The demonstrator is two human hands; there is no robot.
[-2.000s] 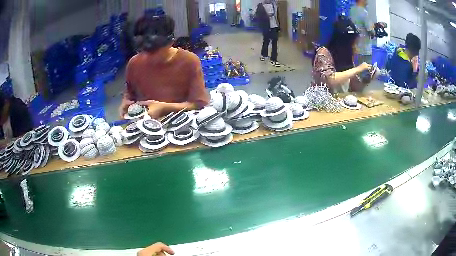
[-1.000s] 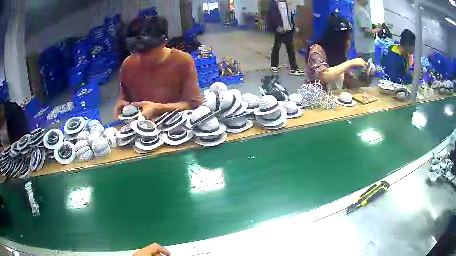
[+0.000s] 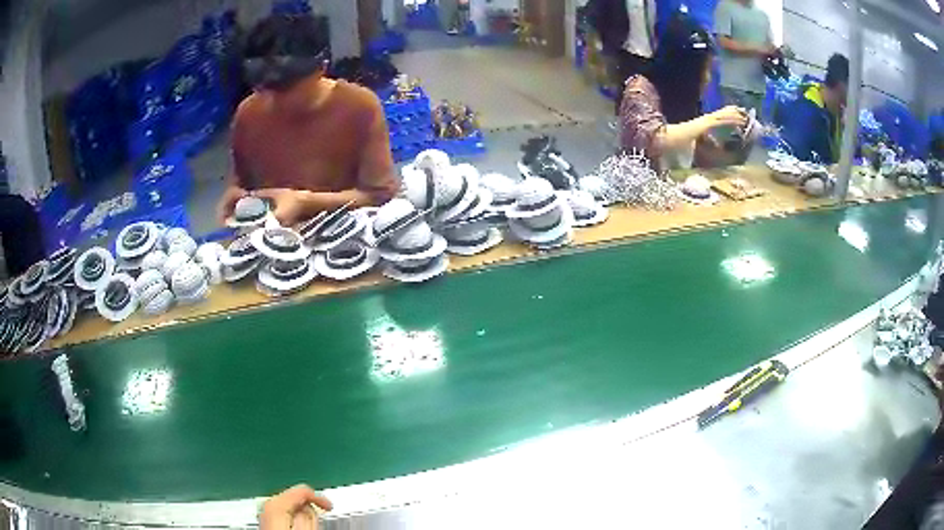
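Observation:
One hand, which looks like my left hand point(image 3: 294, 509), shows at the bottom edge, left of centre, at the near rim of the belt. Its fingers are curled and it is cut off by the picture's edge. Whether it holds anything cannot be seen. My right hand is not in view. A yellow and black utility knife point(image 3: 743, 393) lies on the shiny metal bench point(image 3: 662, 466) near the belt edge, touched by no hand.
The green belt point(image 3: 497, 362) runs across, with a thin white-grey part point(image 3: 68, 393) at its left. Disc parts point(image 3: 279, 243) and domed parts point(image 3: 171, 277) are piled beyond. Small white-grey parts point(image 3: 903, 336) lie at right. Seated people work opposite; a dark sleeve shows lower right.
The view has shifted, so the far piles and knife sit higher and further left. The hand at the bottom edge shows slightly more, with curled fingers. The knife still lies on the bench.

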